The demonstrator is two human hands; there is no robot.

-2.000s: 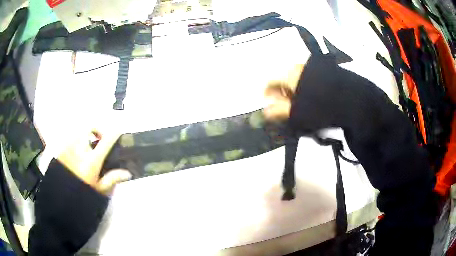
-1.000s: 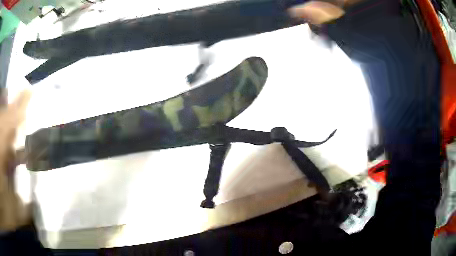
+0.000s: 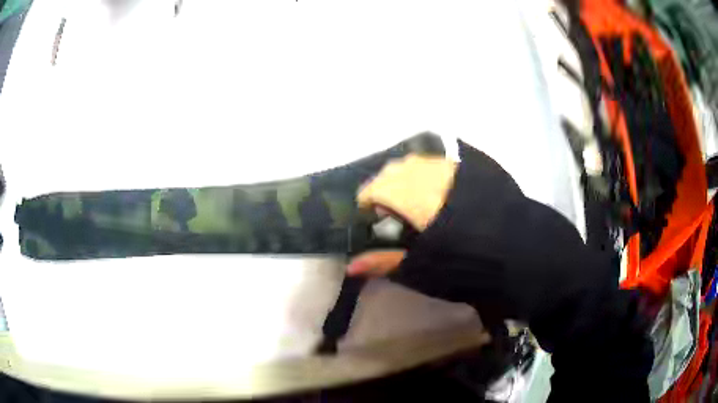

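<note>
A curved camouflage shoulder strap (image 3: 236, 216) lies across the white tabletop, its rounded end up at the right, its straight end at the far left. My right hand (image 3: 405, 205) is on its right part, thumb at the lower edge and fingers over the top, gripping the strap. A short black webbing tail (image 3: 340, 315) hangs from the strap below my thumb, with a small dark lump at its end. The hand and black sleeve hide part of the strap's right side. My left hand is not in view.
The white tabletop (image 3: 275, 86) has a pale front edge that curves along the bottom. An orange cloth (image 3: 681, 189) with a tangle of black webbing strips (image 3: 657, 157) lies at the right. A dark tangle shows near the front edge at lower right.
My right hand has come down from the top onto the strap. My left hand has left the picture. The second dark strap at the top is out of view.
</note>
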